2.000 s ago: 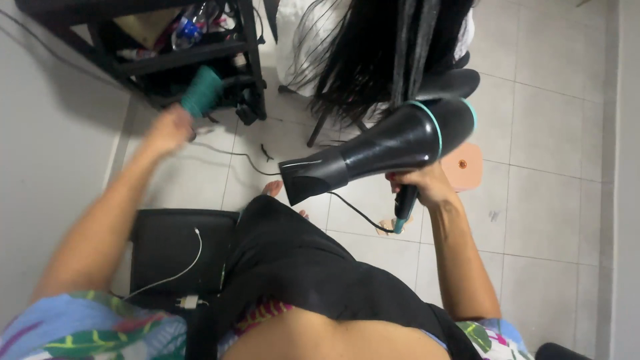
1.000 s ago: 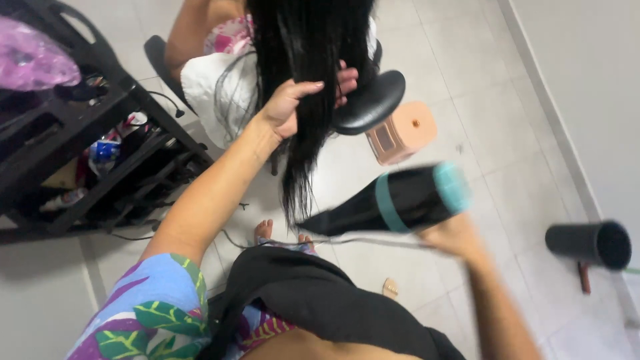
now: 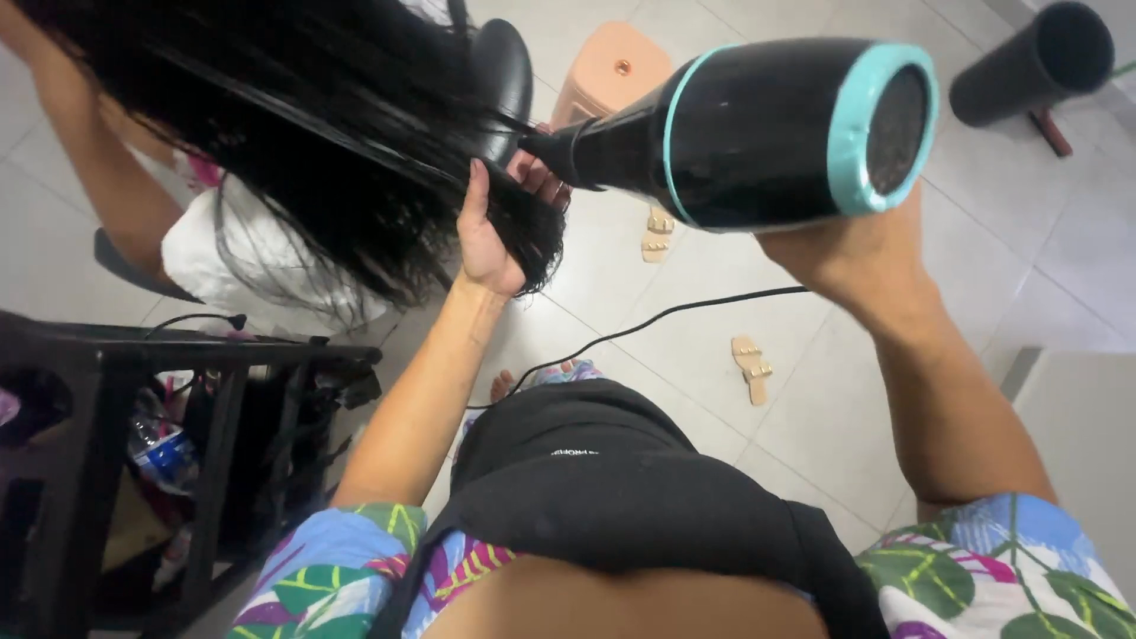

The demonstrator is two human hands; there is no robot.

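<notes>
My left hand (image 3: 490,240) holds the ends of a seated person's long dark hair (image 3: 293,124), thumb on the near side and fingers behind the strands. My right hand (image 3: 852,248) is wrapped around the handle of a black and turquoise hair dryer (image 3: 754,133), whose body hides most of the grip. The dryer's narrow nozzle (image 3: 568,155) points left, close to the hair and the fingertips of my left hand. A black cord (image 3: 657,315) runs from beneath my right hand down toward my feet.
A black shelf trolley (image 3: 204,351) with assorted items stands at the lower left. Beyond the hair are a black chair armrest (image 3: 501,80) and a peach-coloured stool (image 3: 612,71). Sandals (image 3: 753,368) lie on the tiled floor. A dark cylindrical bin (image 3: 1029,67) is at the upper right.
Two seconds ago my left hand held a turquoise brush away from the hair; one second ago it was at the hair without it. The dryer has moved up, its nozzle now beside the hair. The view has shifted.
</notes>
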